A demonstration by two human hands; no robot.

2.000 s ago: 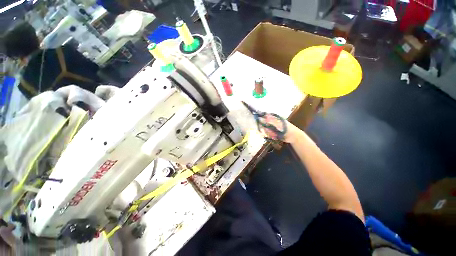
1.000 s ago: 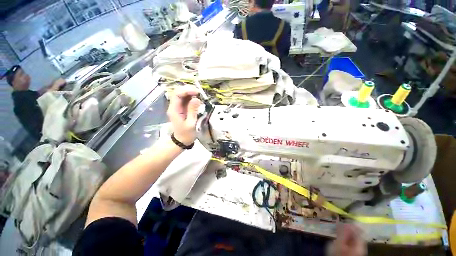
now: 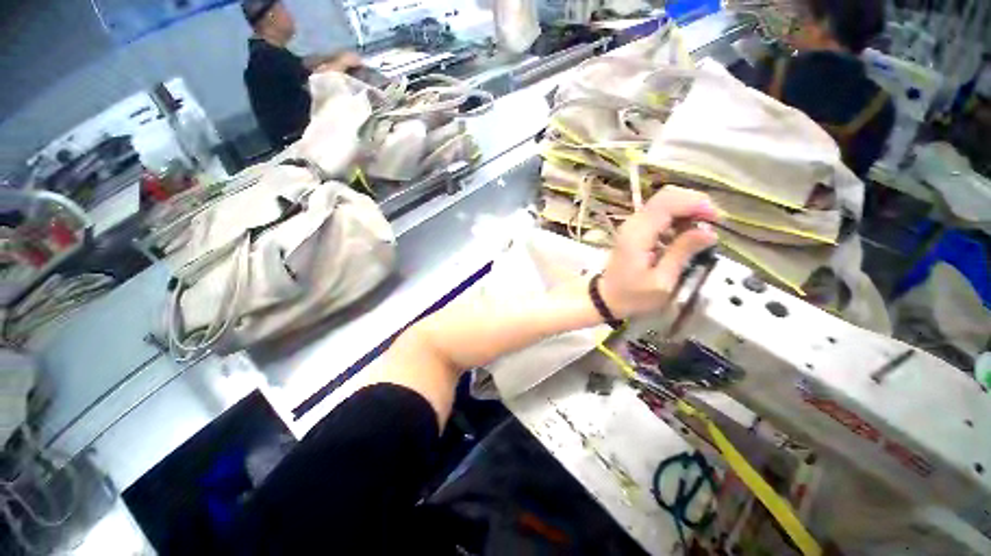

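Observation:
My left hand (image 3: 661, 255) is at the left end of the sewing machine's white arm (image 3: 858, 380), fingers curled at a dark part there; whether it grips that part is unclear. My right hand is out of the picture. Yellow binding tape (image 3: 755, 478) runs from the lower right to the needle area (image 3: 695, 367). A beige canvas tote bag (image 3: 543, 326) lies left of the needle, partly behind my left forearm. Snips with dark green looped handles (image 3: 685, 489) lie on the machine bed (image 3: 592, 434).
A stack of beige bags with yellow edges (image 3: 750, 141) stands behind the machine. Bag heaps (image 3: 288, 255) lie on the shiny metal bench (image 3: 435, 212) at left. One person (image 3: 277, 81) is at the back left, another (image 3: 831, 92) at the back right.
The view has swung left, so the machine now shows at the right. My left hand stays at the machine arm's end. My right hand, blurred near the tape a second ago, has left the picture.

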